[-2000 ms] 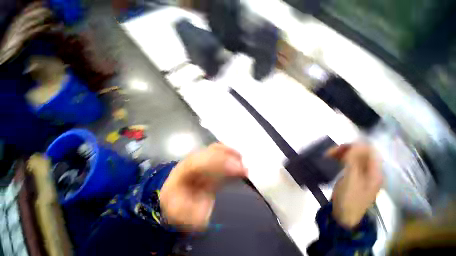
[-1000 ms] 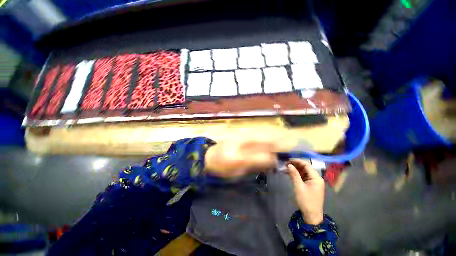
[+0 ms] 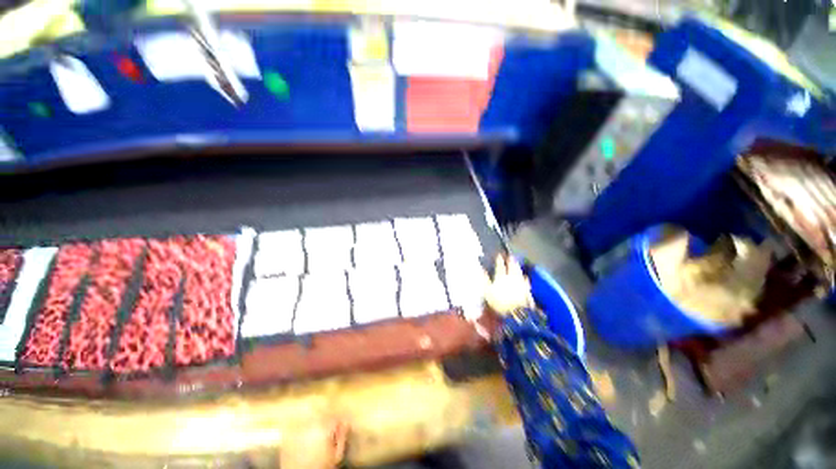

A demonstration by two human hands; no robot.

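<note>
White cut squares (image 3: 324, 302) lie in two rows on the dark grey sheet (image 3: 238, 188). Red-pink leopard-print panels (image 3: 203, 307) lie to their left, with a plain white panel (image 3: 26, 298) among them. The red-brown board (image 3: 367, 346) shows along the front. My right hand (image 3: 508, 286) is blurred at the right end of the white squares, by the sheet's corner; its grip cannot be made out. My left hand (image 3: 316, 449) is blurred and cut off by the bottom edge, in front of the pale wooden edge (image 3: 183, 417); its fingers are unclear.
The blue press beam (image 3: 302, 101) spans the back. A control box (image 3: 600, 147) with a green lamp stands at the back right. One blue bin (image 3: 561, 316) is partly behind my right sleeve. Another blue bin (image 3: 632, 307) holds brown paper. Scraps lie on the floor at the right.
The view has tilted up from the board towards the press. My hands, close together a second ago, are now apart: the right at the sheet's end, the left low at the front.
</note>
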